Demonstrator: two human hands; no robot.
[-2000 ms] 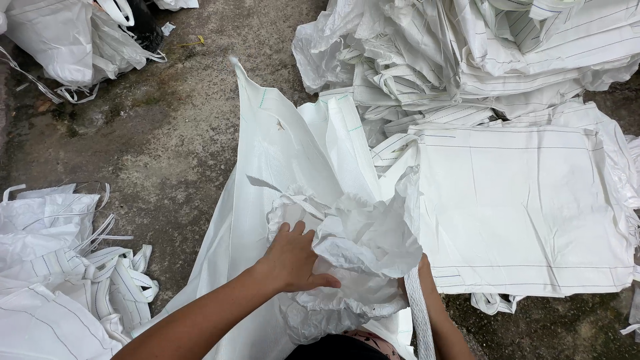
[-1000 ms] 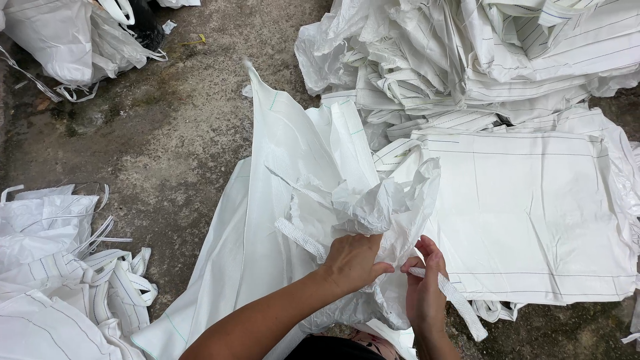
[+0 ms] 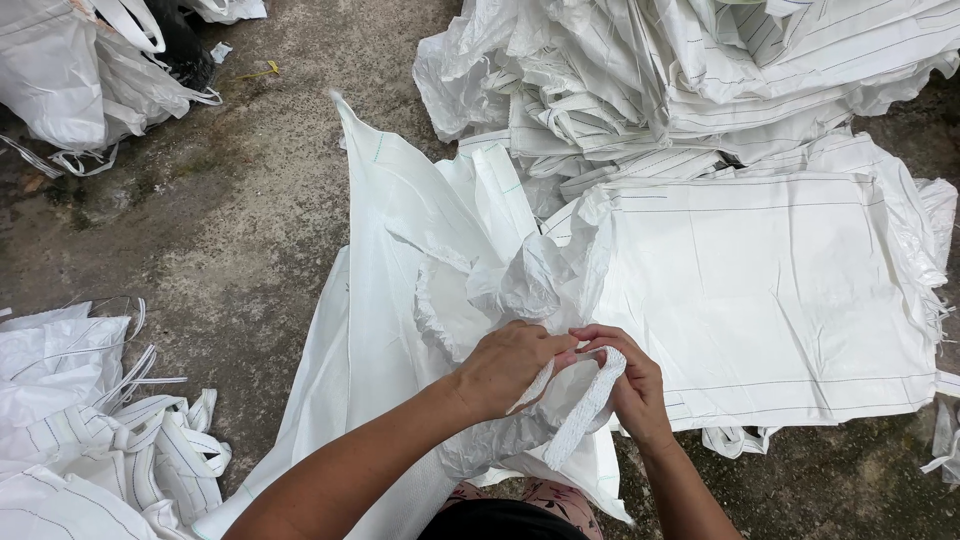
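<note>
A large white woven-plastic sack (image 3: pixel 390 315) with green stitching lies spread in front of me, and a thin crumpled translucent film part (image 3: pixel 532 277) bunches up at its middle. Over this film my two hands meet, fingertips nearly touching. A white webbing strap (image 3: pixel 589 409) passes between them. My left hand (image 3: pixel 517 367) is closed on one part of the strap, whose end shows below its palm. Curled around the strap beside it is my right hand (image 3: pixel 630 379), with a length looping over the fingers and hanging down. The exact pinch point is partly hidden by the fingers.
A flat stack of white sacks (image 3: pixel 757 300) lies on the right. Behind it is a heaped pile of folded sacks (image 3: pixel 585 75). More sacks and straps (image 3: pixel 67 442) lie at the lower left, and white bags (image 3: pixel 52 82) at the upper left. The ground is stained concrete (image 3: pixel 247 225).
My hands have come together at the strap, which now loops over my right fingers. Two seconds ago my left hand lay spread on the crumpled film.
</note>
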